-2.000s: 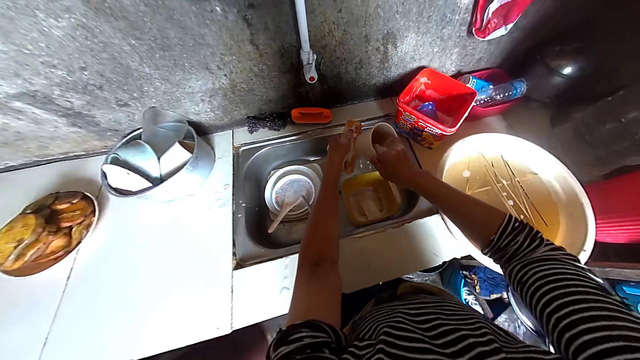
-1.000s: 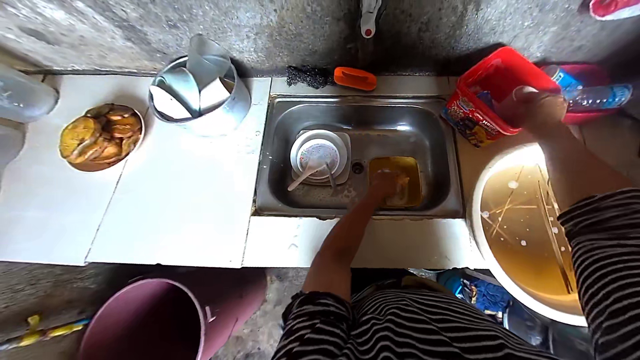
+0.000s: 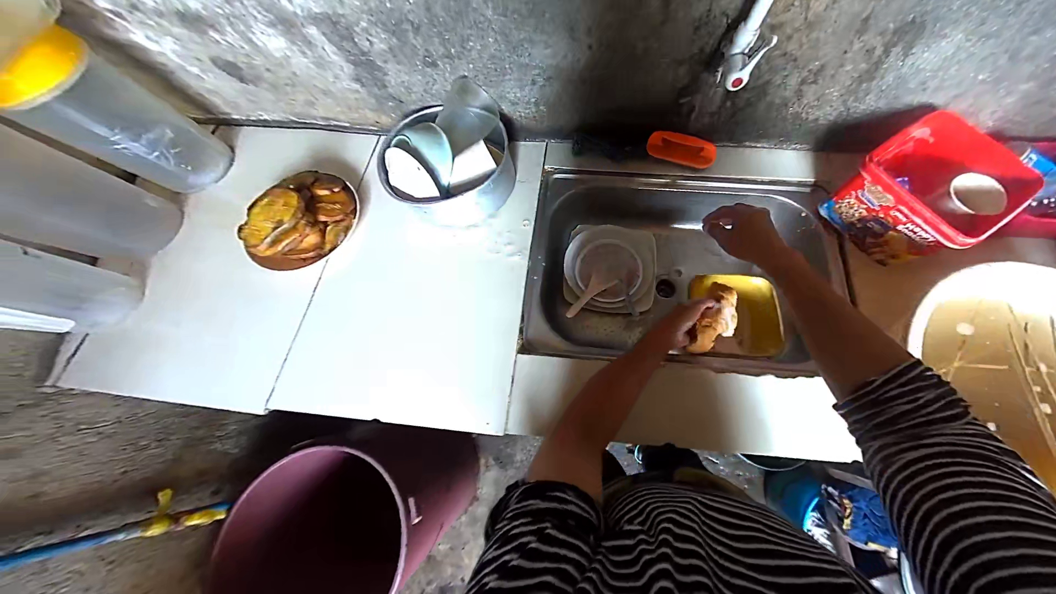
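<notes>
My left hand (image 3: 690, 322) grips a soapy yellow sponge (image 3: 716, 318) over the left side of a yellow tub (image 3: 761, 309), which stands in the right part of the steel sink (image 3: 540, 272). Above the sink's right side, behind the tub, my right hand (image 3: 742, 231) hovers with bent fingers and nothing visible in it. Stacked white bowls and plates (image 3: 577, 260) lie at the left of the sink, with a pale spoon (image 3: 587, 297) resting in the top one. A white cup (image 3: 978, 194) lies inside the red plastic container (image 3: 916, 206) right of the sink.
An orange dish (image 3: 681, 149) sits behind the sink under the faucet (image 3: 742, 62). Leftward are a metal pot (image 3: 505, 186) of dishes and a bowl of sliced food (image 3: 299, 221). A large basin (image 3: 928, 322) of cloudy water stands at right, a maroon barrel (image 3: 396, 487) below the counter.
The right hand was at the red container a second ago and is now over the sink. The cup it held two seconds ago now lies in that container. The left hand has lifted from the tub with the sponge.
</notes>
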